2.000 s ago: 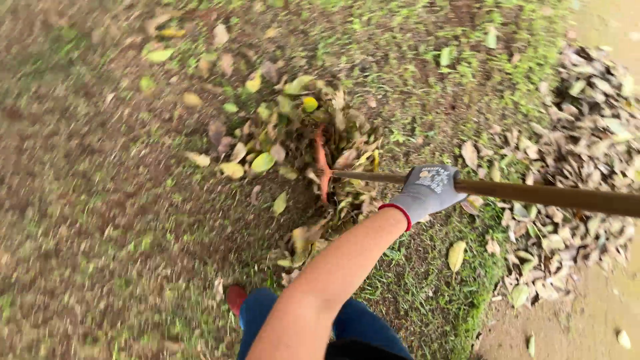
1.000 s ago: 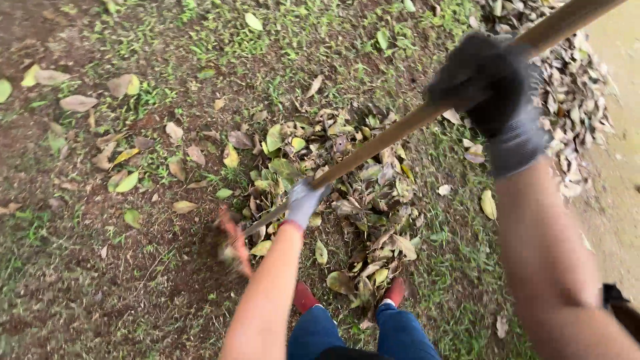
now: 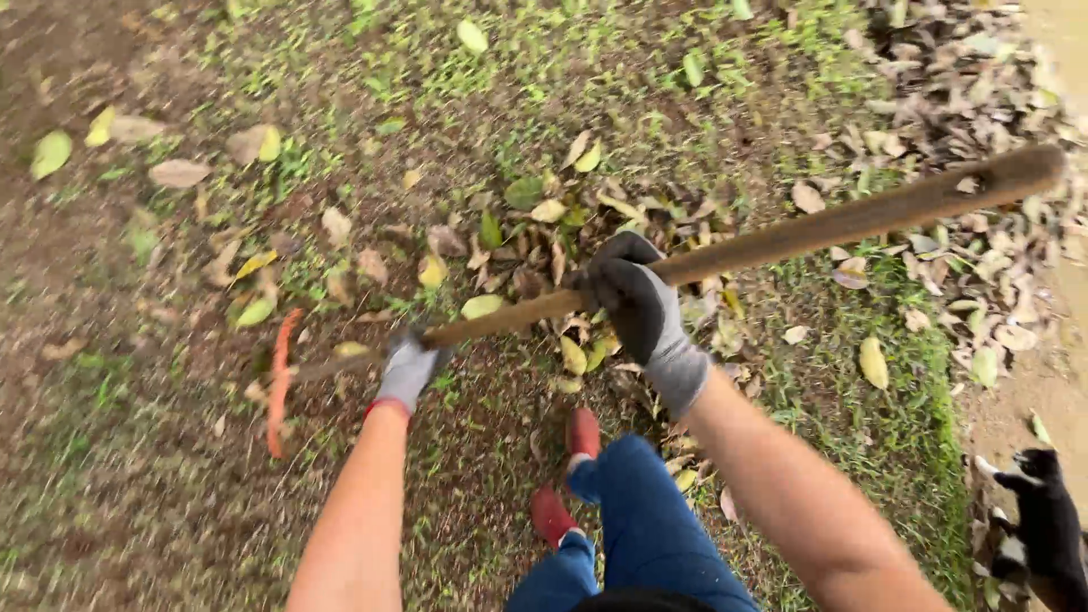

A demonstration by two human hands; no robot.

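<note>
Both hands wear grey work gloves and grip the wooden handle (image 3: 782, 242) of a rake. My left hand (image 3: 406, 365) is closed round the lower handle, close to the rake's orange head (image 3: 280, 382), which is at the left over soil and sparse grass. Farther up, my right hand (image 3: 642, 314) holds the middle of the handle. The handle's free end points to the upper right. Beneath the handle and beside my right hand lies a loose heap of dry and yellow leaves (image 3: 527, 255). The rake's tines cannot be made out.
A larger bank of dry leaves (image 3: 986, 212) runs along the grass edge at the right, beside a tan paved strip (image 3: 1054, 382). A black and white cat (image 3: 1050, 518) lies at the lower right. My red shoes (image 3: 552, 514) stand below the heap. Scattered leaves (image 3: 178, 173) dot the upper left.
Two seconds ago only one gloved hand showed on the handle; now both do. The rake head has moved from the leaf heap out to its left. The cat has come into view.
</note>
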